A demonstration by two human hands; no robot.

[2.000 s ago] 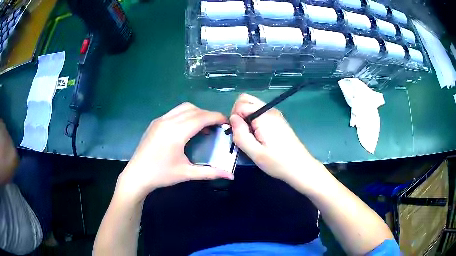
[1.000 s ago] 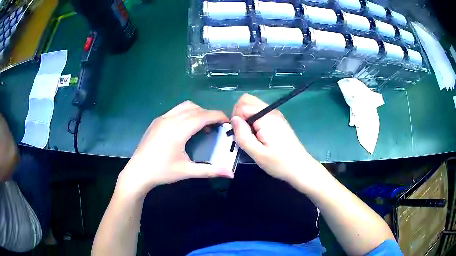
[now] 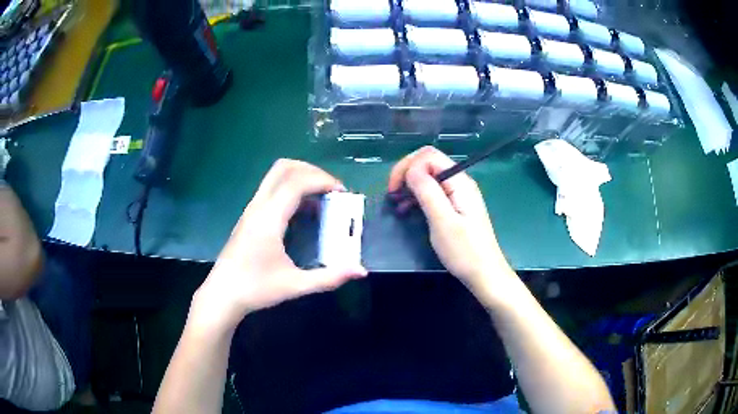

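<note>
A white device housing (image 3: pixel 340 230) with a small dark slot in its face is held upright between the thumb and fingers of my left hand (image 3: pixel 259 242), at the bench's front edge. My right hand (image 3: pixel 453 210) is just to its right, apart from the housing. It grips a thin black spudger (image 3: pixel 485 154), which points up and to the right. The spudger's lower end is hidden or blurred by my fingers.
A clear tray (image 3: pixel 396 121) of white units stands at the back. A crumpled white cloth (image 3: pixel 576 194) lies right. At left are a black heat gun (image 3: pixel 190 48), its handle (image 3: pixel 158 133) and a paper strip (image 3: pixel 85 174). White sheets (image 3: pixel 696 101) lie far right. A person's arm (image 3: pixel 16 242) shows far left.
My right hand and the spudger have moved away from the housing, leaving its slot uncovered. My left hand has shifted slightly left with the housing. The view has shifted, showing more of the tray.
</note>
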